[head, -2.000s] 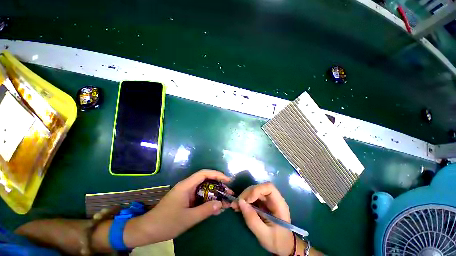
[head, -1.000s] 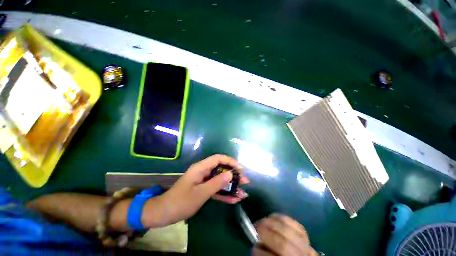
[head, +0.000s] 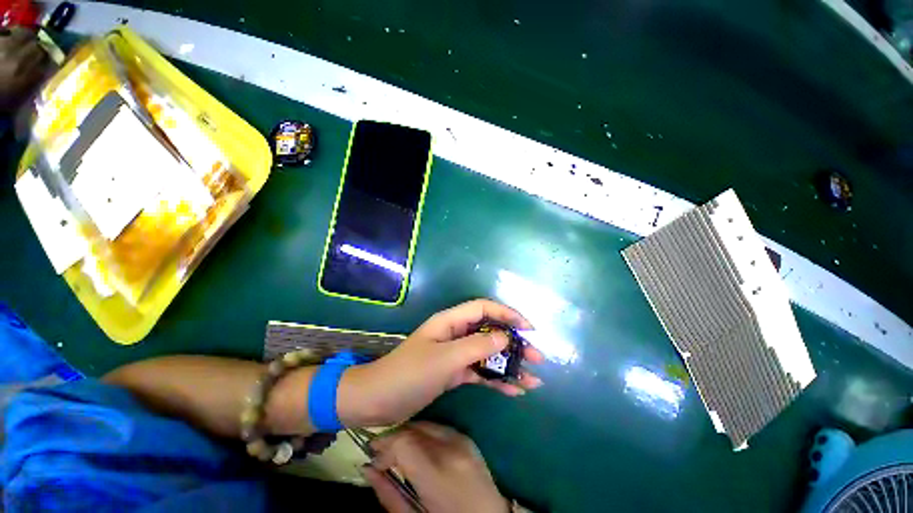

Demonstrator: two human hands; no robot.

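Note:
My left hand [head: 455,351], with a bright blue wrist strap [head: 328,391] and a beaded bracelet, holds a round black module [head: 499,353] in its fingertips above the bench. My right hand [head: 430,466] is at the bottom, below my left wrist, and holds thin silver tweezers [head: 400,485]. The tweezers' tips point up and left over a second striped sheet [head: 330,343] with cream backing, partly covered by my left forearm. Another striped sheet [head: 709,311] with a pale edge lies at the right, overlapping the white rail.
A smartphone [head: 376,212] in a lime-green case lies at the centre. A module [head: 293,143] sits left of it. A yellow tray [head: 235,137] holds amber bags [head: 175,235]. Another module [head: 835,188] lies beyond the white rail [head: 511,176]. A blue fan [head: 851,469] stands bottom right.
My right hand has moved away from the module, down and left towards the lower sheet, with the tweezers. The whole view has shifted, and a dark hand-like shape and something red now show top left.

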